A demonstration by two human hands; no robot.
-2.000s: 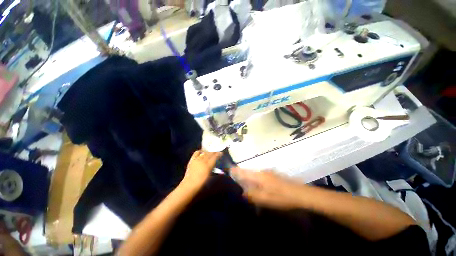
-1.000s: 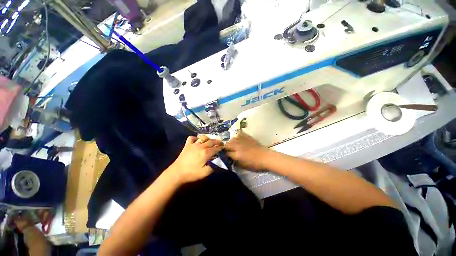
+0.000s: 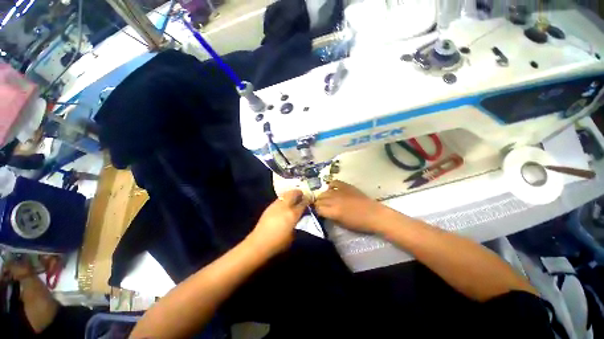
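Observation:
A white sewing machine (image 3: 424, 99) with a blue stripe stands in front of me. A dark garment (image 3: 192, 152) lies in a heap left of its needle end and runs down towards me. My left hand (image 3: 283, 215) pinches the cloth just below the presser foot (image 3: 314, 180). My right hand (image 3: 344, 206) is beside it, fingertips on the same cloth at the foot. A narrow dark strip (image 3: 318, 224) with a pale edge shows between the hands. The needle point is too small to make out.
Scissors (image 3: 430, 151) and snips (image 3: 438, 171) lie under the machine arm. A white disc (image 3: 534, 175) with a brown stick-like tool is at the right. Brown cardboard (image 3: 109, 225) and a blue machine part (image 3: 40, 215) are at left. Another person's arm (image 3: 36, 298) shows lower left.
The view has shifted, so the machine appears nearer. My right hand, blurred and lower before, has come up to the presser foot. My left hand stays at the cloth, its fingers now more closely pinched.

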